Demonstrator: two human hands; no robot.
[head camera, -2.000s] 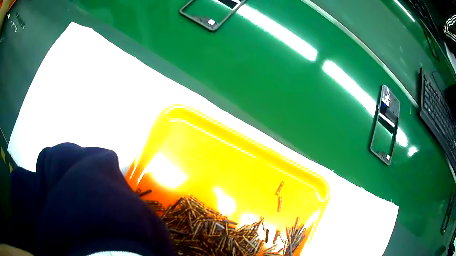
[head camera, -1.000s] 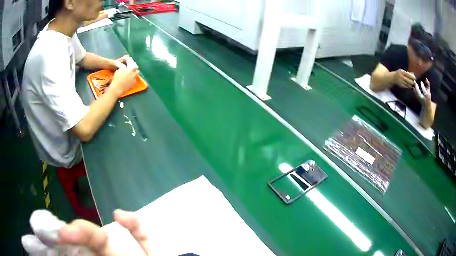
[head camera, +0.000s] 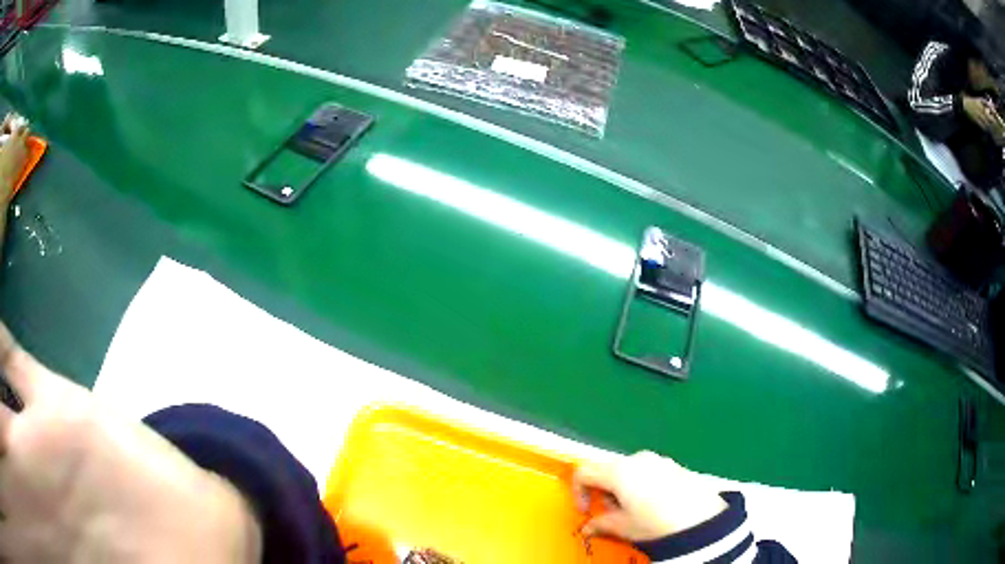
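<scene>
The orange-yellow parts tray (head camera: 452, 463) lies at the bottom centre, cut off by the lower edge; part of a brown strip pile (head camera: 428, 556) shows in it. My right hand (head camera: 634, 496) is at the tray's right side with fingers bent down over it; whether it pinches a strip is unclear. My left hand (head camera: 105, 479) is large and blurred at the lower left, cut off by the edge, with its fingertips out of view and a dark bit beside it. One phone middle frame (head camera: 661, 303) lies right of centre, another (head camera: 312, 151) upper left.
A white sheet (head camera: 242, 342) lies under the tray. Beyond the pale divider line are a bagged parts pack (head camera: 523, 66) and, at the right, a keyboard (head camera: 926, 292). A coworker's sleeve (head camera: 935, 83) shows upper right; another person's hand (head camera: 13, 149) is beside an orange tray (head camera: 31, 163) at far left.
The view has swung down and right from the coworkers, bringing the tray and my right hand into view. My left hand appears larger and nearer. A second phone frame shows fully.
</scene>
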